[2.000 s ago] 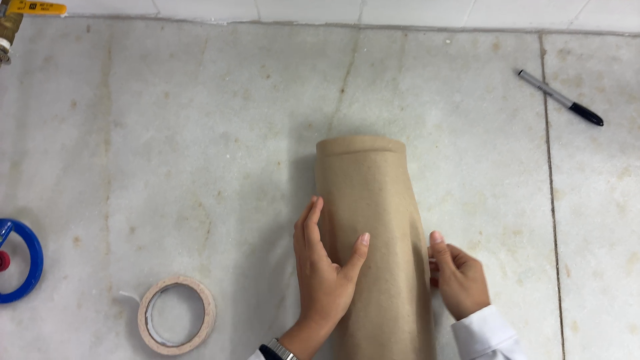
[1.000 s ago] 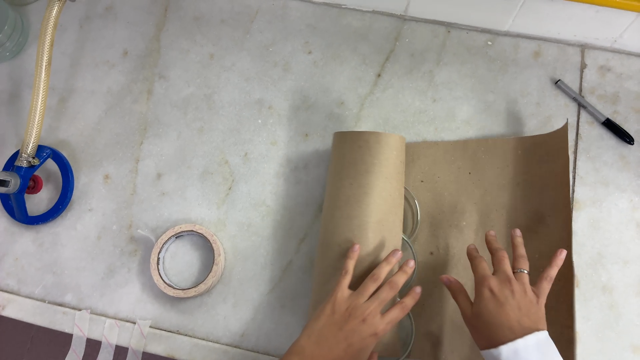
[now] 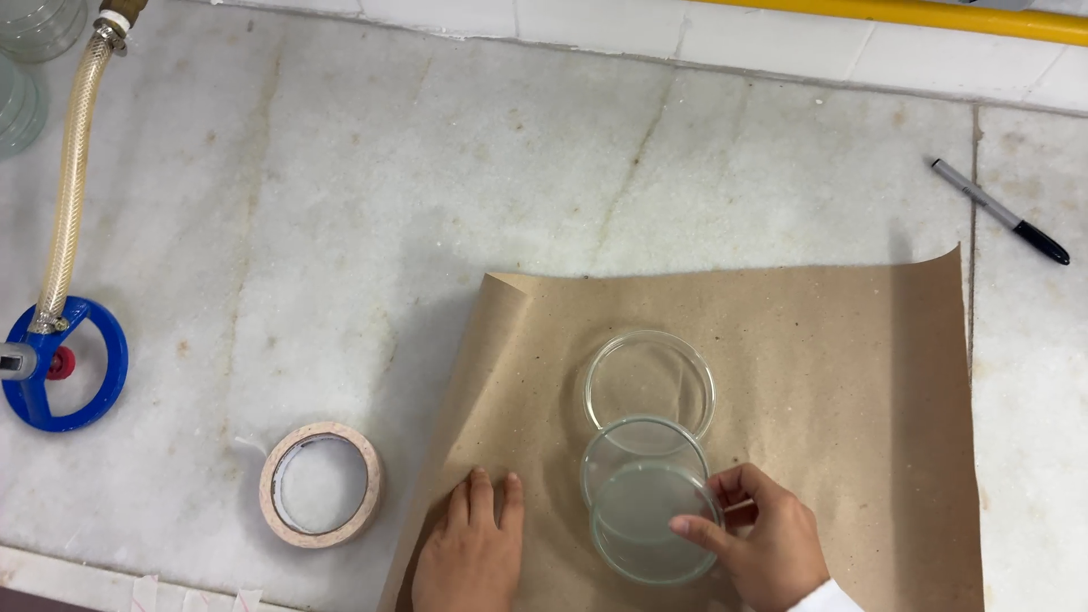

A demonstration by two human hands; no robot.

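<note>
Brown kraft paper [image 3: 816, 357] lies unrolled on the marble bench, its left edge curling up. Glass Petri dishes rest on it in an overlapping line. The farthest glass dish [image 3: 650, 337] is clear, and nearer me a second dish [image 3: 612, 459] and the nearest dish [image 3: 650, 552] overlap. My right hand [image 3: 761, 531] pinches the right rim of the nearest dish between thumb and fingers. My left hand [image 3: 476, 544] presses flat on the paper's left part, its fingers together, holding nothing. Whether the nearest pieces are bases or lids I cannot tell.
A roll of masking tape [image 3: 371, 484] lies left of the paper. A black-capped marker [image 3: 999, 208] is at the upper right. At the left stand a blue ring-shaped fitting [image 3: 119, 365] with a hose [image 3: 75, 161], and glass vessels [image 3: 21, 102]. Tape strips [image 3: 144, 595] hang on the bench's front edge.
The paper, rolled up two seconds ago, is now spread out with the dishes exposed. My right hand has moved from the paper to the nearest dish and gripped it. The view has shifted.
</note>
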